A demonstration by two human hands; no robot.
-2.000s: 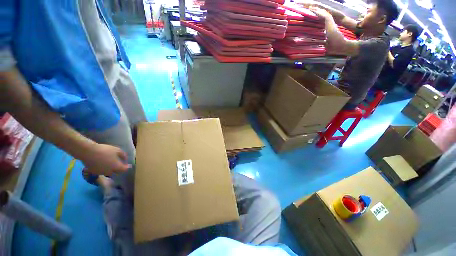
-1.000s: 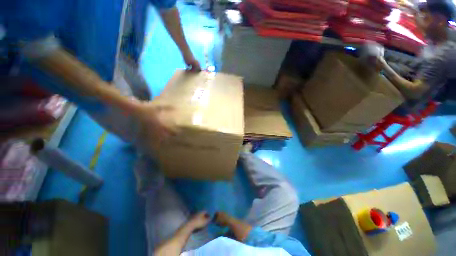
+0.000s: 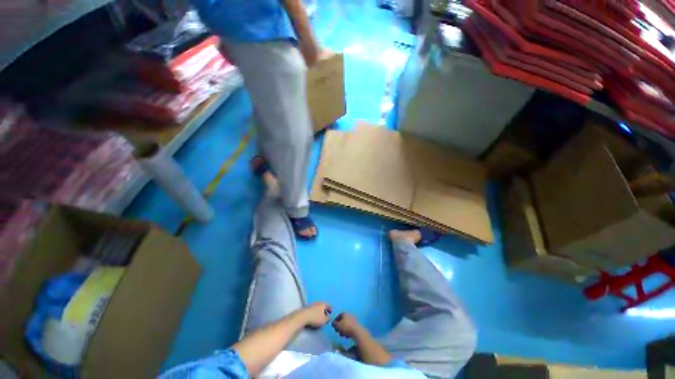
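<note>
My left hand (image 3: pixel 318 315) and my right hand (image 3: pixel 346 324) are close together but apart, low between my knees. Their fingers are curled, with small dark spots at the fingertips. Whether they hold anything small is too small to tell. A closed brown carton (image 3: pixel 326 92) is beyond my feet, beside the grey-trousered leg of a standing person, whose hand is at its top edge; part of it is hidden behind the leg. A stack of flat cartons (image 3: pixel 407 178) lies on the blue floor in front of me, beyond my right foot.
An open carton (image 3: pixel 159 296) with blue plastic and a yellow-and-white bag is at left. A pale tube (image 3: pixel 176 181) leans near the shelf of pinkish red bundles. Red goods (image 3: pixel 533 44) are stacked on the table. An open carton (image 3: pixel 585 200) and red stool (image 3: pixel 636 281) are at right.
The carton has left my knees and moved forward with the standing person, who has stepped away. My hands have come into view. The view has turned down and left; the tape dispenser is out of view.
</note>
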